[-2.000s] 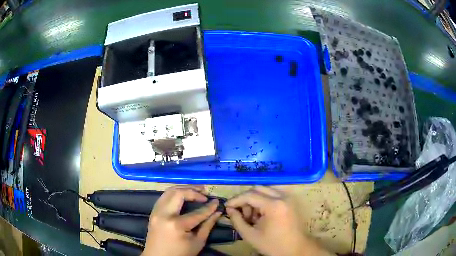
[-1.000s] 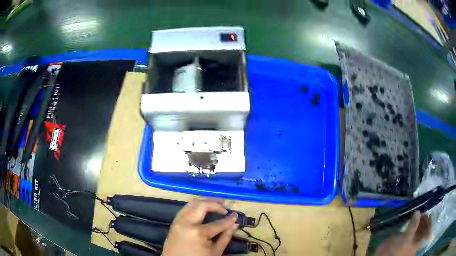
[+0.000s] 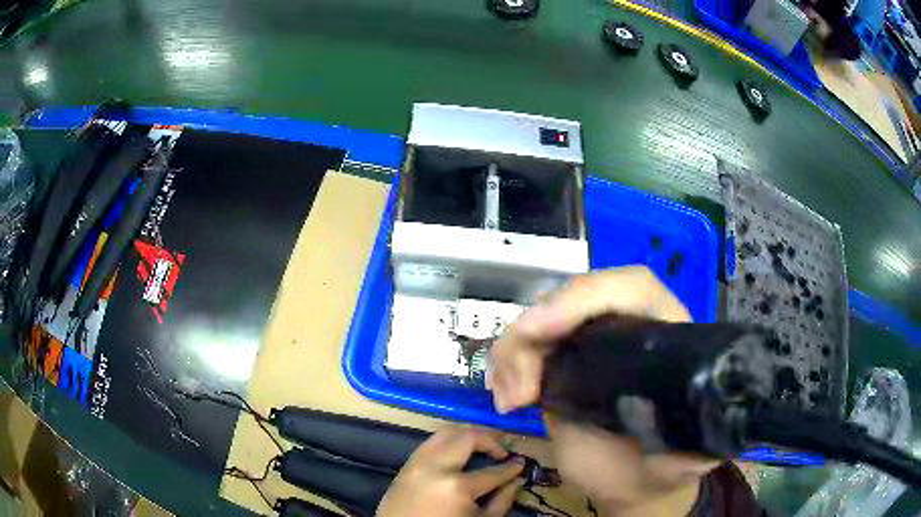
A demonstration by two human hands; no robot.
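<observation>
Several black padded headbands lie in a row on the tan cardboard. My left hand [image 3: 449, 475] holds the right end of the top headband [image 3: 348, 432] with its fingertips. My right hand [image 3: 596, 303] is raised over the blue tray and grips the black electric screwdriver [image 3: 646, 379], whose cord end points right. The screwdriver's bit is hidden; my right fingers are in front of the screw feeder's [image 3: 490, 252] pick-up area. Thin wires [image 3: 237, 404] run from the headbands' left ends.
The blue tray [image 3: 369, 348] is under the feeder. A grey parts tray [image 3: 798, 242] with dark bits stands right, a clear bag [image 3: 868, 434] beside it. Headbands [image 3: 111, 242] lie on a black printed sheet [image 3: 232, 252] at left. Round black pieces [image 3: 677, 61] are on the green conveyor.
My right hand has picked up the screwdriver from the right and brought it over to the feeder. My left hand stays at the headband's end. The view has shifted, so things appear further right.
</observation>
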